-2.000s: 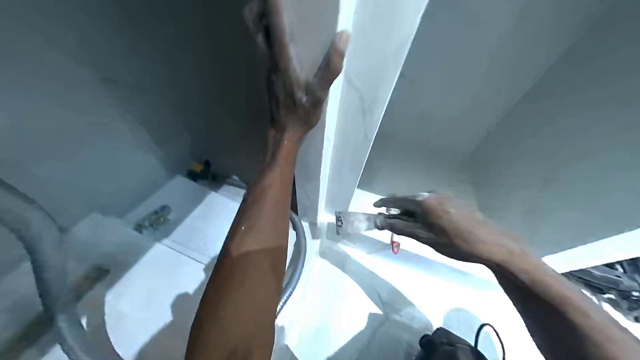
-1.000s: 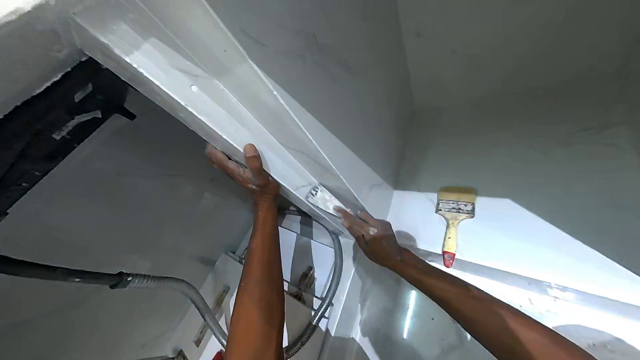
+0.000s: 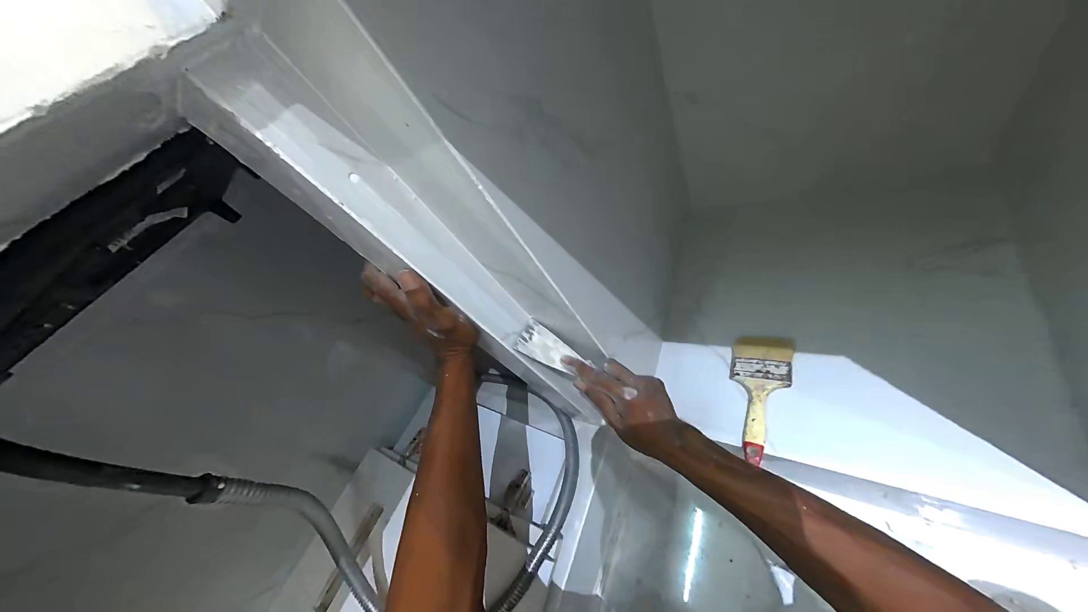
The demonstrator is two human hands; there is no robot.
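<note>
My left hand (image 3: pixel 429 314) reaches up to the lower left edge of a long pale ledge (image 3: pixel 340 183), its fingers spread against that edge. A scraper or putty knife with a whitish, smeared blade (image 3: pixel 546 346) lies flat on the ledge near its lower right end, and my right hand (image 3: pixel 625 399) holds it. White residue marks my right hand. To the right, a paintbrush (image 3: pixel 756 395) with a yellowish handle and red tip rests on a white surface.
A grey corrugated hose (image 3: pixel 297 501) bends through the lower left, and another hose (image 3: pixel 568 476) curves below the ledge. Dark framing (image 3: pixel 110 238) runs along the upper left. Grey marbled walls (image 3: pixel 561 110) rise beside the ledge. A light reflection shows at the lower middle.
My left hand has moved from flat with fingers raised to the ledge's edge. My right hand stays on the scraper, on the ledge. The view has swung widely.
</note>
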